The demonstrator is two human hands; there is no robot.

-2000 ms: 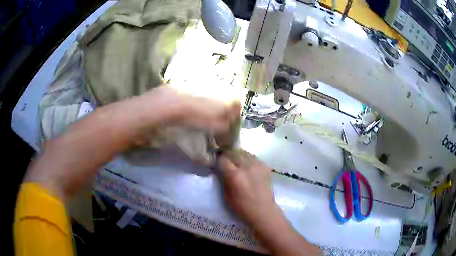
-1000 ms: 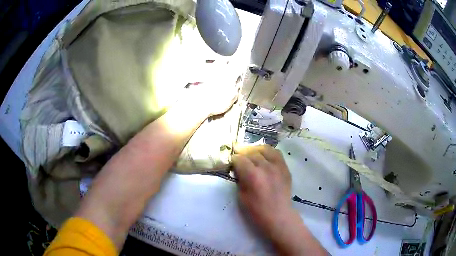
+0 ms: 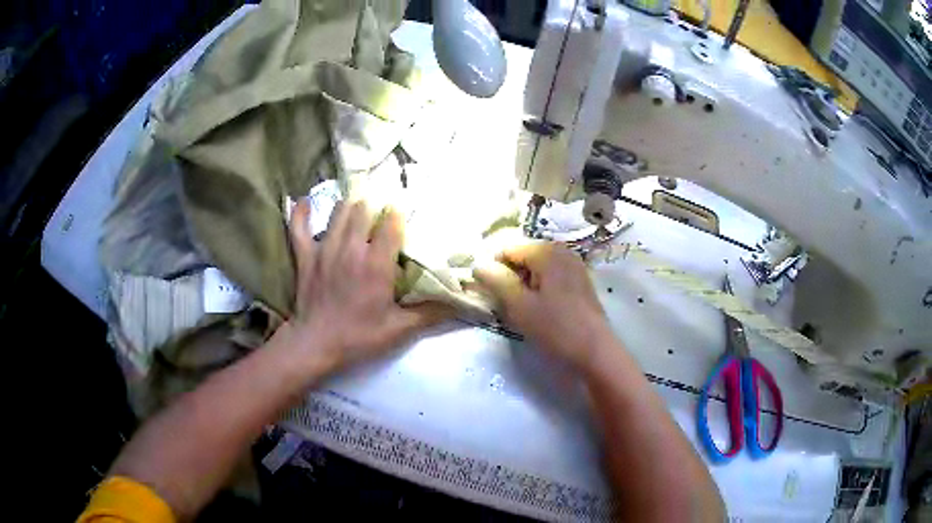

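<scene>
The olive-khaki garment (image 3: 230,169) lies bunched left of the needle, its far part washed out by the lamp's glare. Striped lining (image 3: 153,306) with a white label (image 3: 223,291) shows at its left. My left hand (image 3: 353,276) lies spread over the cloth, fingers apart, pressing on it. My right hand (image 3: 547,296) pinches the cloth edge just in front of the presser foot. Its fingertips are partly lost in glare. The needle area (image 3: 533,209) is bright, and I cannot tell whether cloth lies under the foot.
The white sewing machine (image 3: 715,133) arches over the right side. Its lamp (image 3: 470,46) hangs above the cloth. Scissors (image 3: 749,409) with blue and pink-red handles lie right of my right hand. A cream strip (image 3: 731,306) trails under the machine arm. Ruler tape (image 3: 450,465) runs along the front edge.
My left hand has drawn back from near the needle and now lies flat further left. My right hand stays near the foot, slightly higher. The khaki cloth at the left is folded over differently.
</scene>
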